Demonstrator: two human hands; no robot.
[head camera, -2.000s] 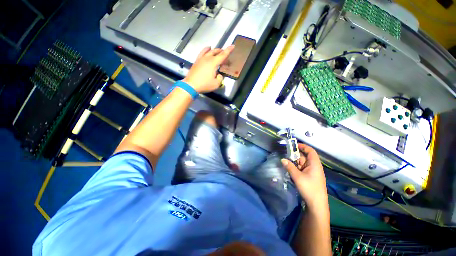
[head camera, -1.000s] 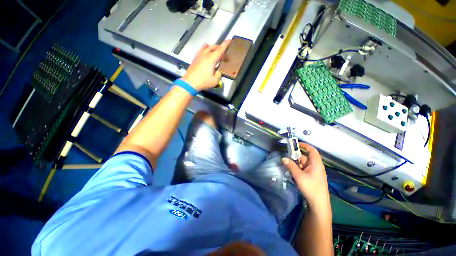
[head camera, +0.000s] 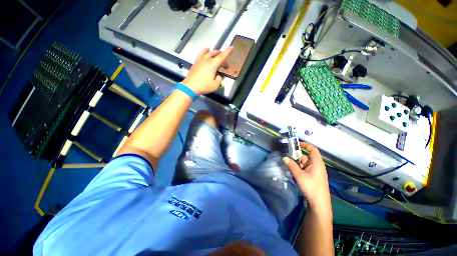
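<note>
A brown smartphone with a dark edge (head camera: 240, 56) lies on the front right corner of the left machine's top. My left hand (head camera: 206, 71), with a blue wristband, is over its left side, index finger extended onto or just above it, holding nothing. My right hand (head camera: 308, 169) holds a small silver-grey caliper (head camera: 293, 143) upright between thumb and fingers, in front of the right machine's front edge. Its jaws point up and away from me; part of it is hidden by my fingers.
On the right machine lie a green circuit board panel (head camera: 326, 93), blue-handled pliers (head camera: 357, 95) and a white block with dark dots (head camera: 389, 115). Another green panel (head camera: 371, 17) is on the back ledge. Racked boards (head camera: 55, 70) and a pipe frame (head camera: 82, 115) stand at left.
The left index finger has shifted slightly over the phone. The right hand and caliper have hardly moved. The whole view shifts a little.
</note>
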